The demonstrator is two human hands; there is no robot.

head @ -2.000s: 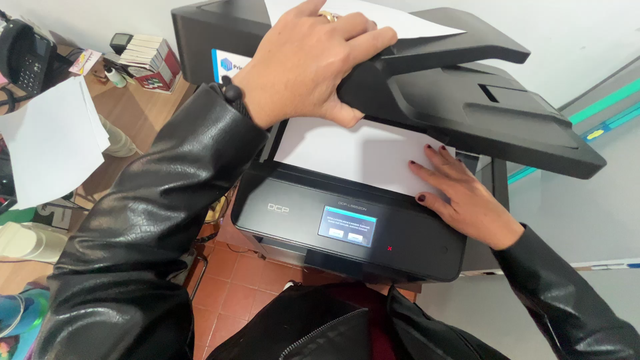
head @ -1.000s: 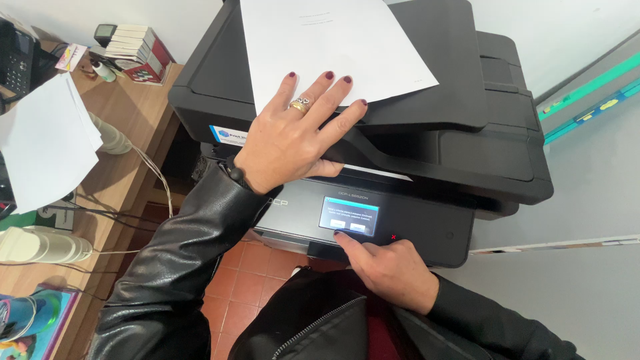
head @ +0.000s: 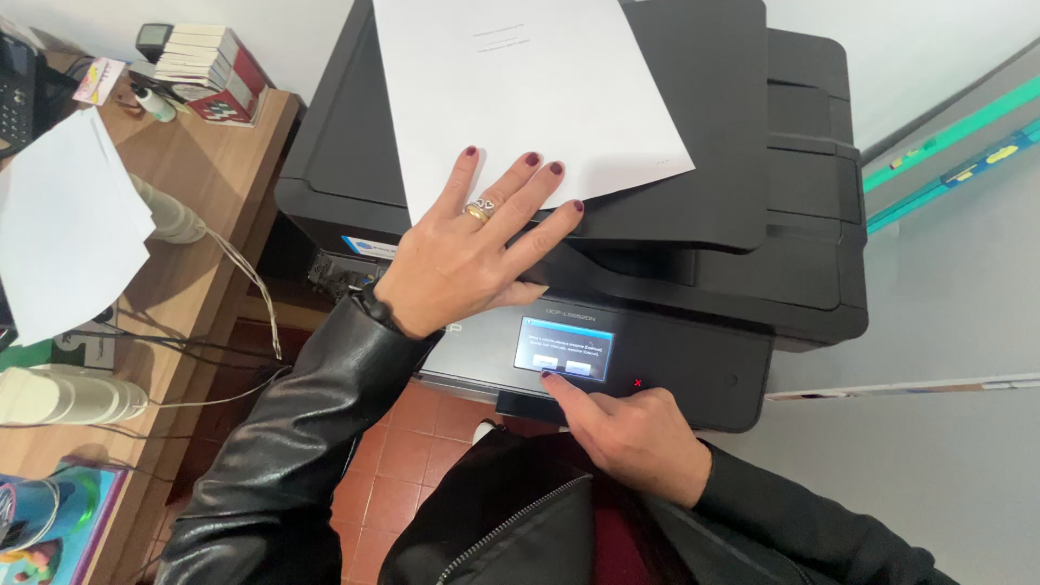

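Observation:
Across the middle stands a black multifunction printer, its scanner lid lowered. A white printed sheet lies on top. My left hand rests with fingers spread over the sheet's near edge and the front of the lid; its thumb points toward the control panel. The index finger of my right hand touches the lower edge of the lit touchscreen, by the left of two buttons, with the other fingers curled. A small red light glows to the right of the screen.
On the left is a wooden desk with loose white sheets, a desk phone, a box of booklets, a small bottle and a blue container. Cables hang over its edge beside the printer.
The scanner lid, raised earlier over a white sheet on the glass, is down. My right hand has moved from that sheet to the touchscreen. My left hand has stayed at the lid.

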